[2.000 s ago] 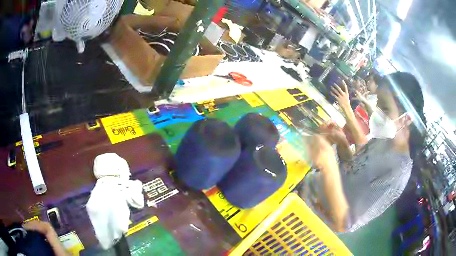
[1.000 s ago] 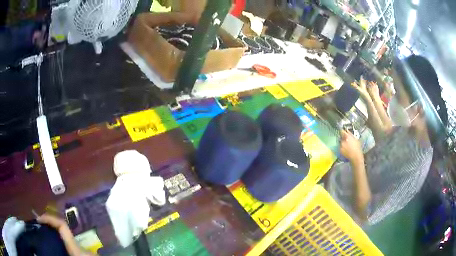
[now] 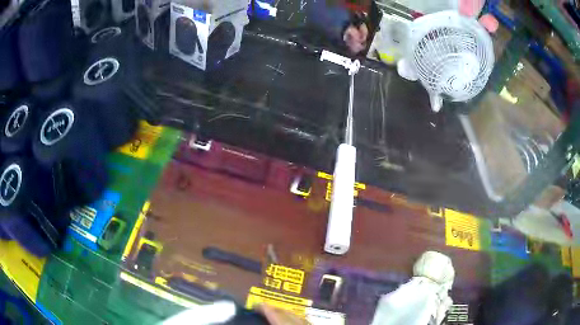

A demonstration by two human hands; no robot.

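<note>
My left hand (image 3: 207,313), in a white glove, is blurred and cut off by the bottom edge. My right hand (image 3: 280,316), bare, shows only a small part at the bottom edge. A dark navy unit (image 3: 245,313) lies between them, mostly out of the picture, with a hand at each side. The fingers are hardly visible. An off-white cloth bundle (image 3: 434,270) stands upright on the bench to the right of my hands. A long white bar (image 3: 342,200) on a thin cord lies beyond them.
Several navy cylinders with black caps and white ring logos (image 3: 57,127) stand at the left. White boxes (image 3: 208,35) are at the back left. A white fan (image 3: 451,57) and a blurred carton (image 3: 509,143) are at the back right. Dark blurred units (image 3: 524,297) are at the lower right.
The view has swung left. The cylinder group and white boxes have come in; the coworker and yellow basket have gone out. My hands and the unit now show nearer the bottom middle.
</note>
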